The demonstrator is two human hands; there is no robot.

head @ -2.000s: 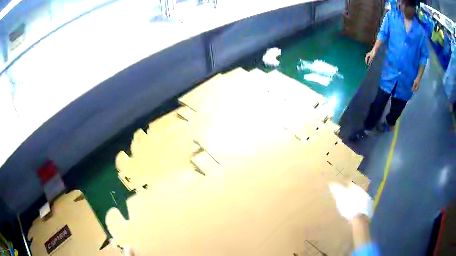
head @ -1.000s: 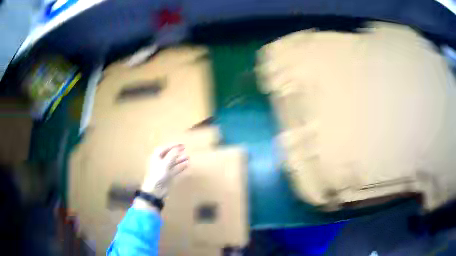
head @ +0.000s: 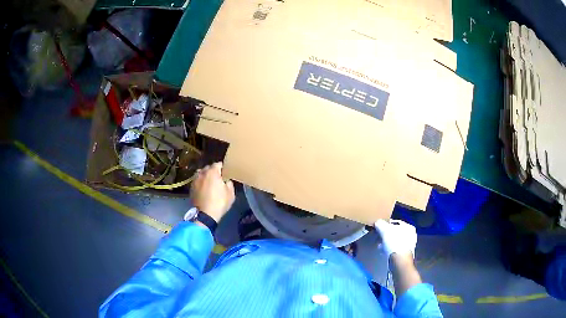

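A printed cardboard box blank (head: 267, 146) with a dark "CEPTER" panel lies in front of me, overhanging the green bench towards me. Other blanks show beneath its right and far edges. My left hand (head: 213, 194), bare with a black wristband, holds the blank's near left corner. My right hand (head: 397, 238), in a white glove, holds its near right edge. A thin line, perhaps a rod, shows below the glove. The fingers under the blank are hidden.
An open scrap carton (head: 99, 149) with yellow strapping stands on the floor at left. A pale round tub (head: 260, 214) is below the blank, by my legs. A blue bin (head: 456, 208) is under the bench (head: 487, 112). Stacked blanks (head: 524, 105) lie at right. Another person's blue sleeve shows far right.
The view has swung left and down. My left hand has gone from over the blanks to the printed blank's near corner. My gloved right hand is back in view, at its near edge.
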